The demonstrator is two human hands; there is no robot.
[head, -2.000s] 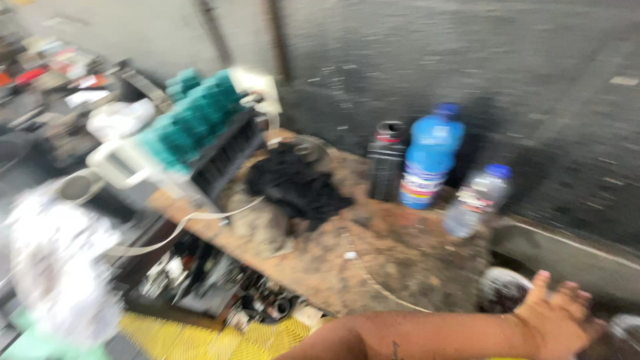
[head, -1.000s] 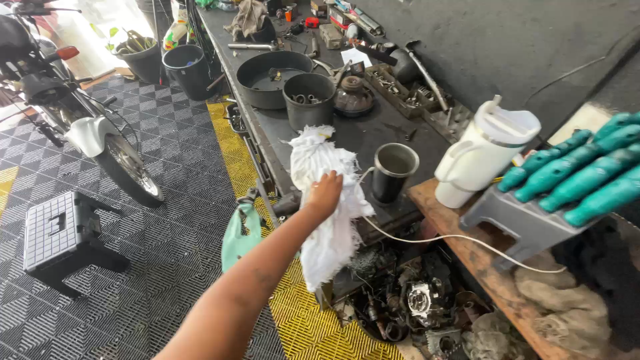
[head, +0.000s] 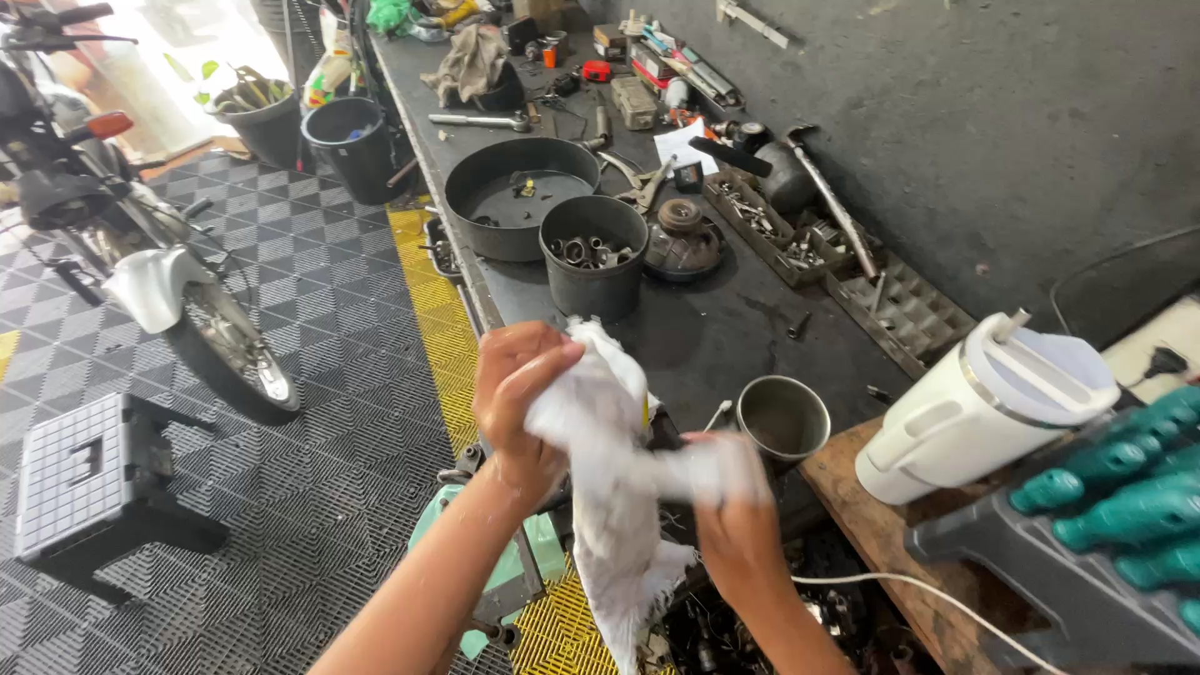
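A frayed white cloth (head: 614, 506) hangs between my two hands over the near edge of the workbench. My left hand (head: 525, 403) grips its upper part. Its other end is bunched at my right hand (head: 736, 506), which is blurred, with the fingers partly hidden by the cloth. Just right of that hand stands a metal cup (head: 783, 417). Behind the cloth is a round dark container (head: 593, 258) of metal parts, beside a wide shallow pan (head: 522, 192).
A white lidded tumbler (head: 984, 408) and teal-handled things (head: 1125, 487) are at the right. Sockets lie in metal trays (head: 905, 305) along the wall. A step stool (head: 112, 487) and a motorcycle (head: 169, 281) stand on the floor at left. A white cord (head: 900, 578) crosses the wooden board.
One second ago a single hand was on the white cloth, which lay at the bench edge. Now both hands hold it, raised and blurred by motion. The view has swung left since two seconds ago.
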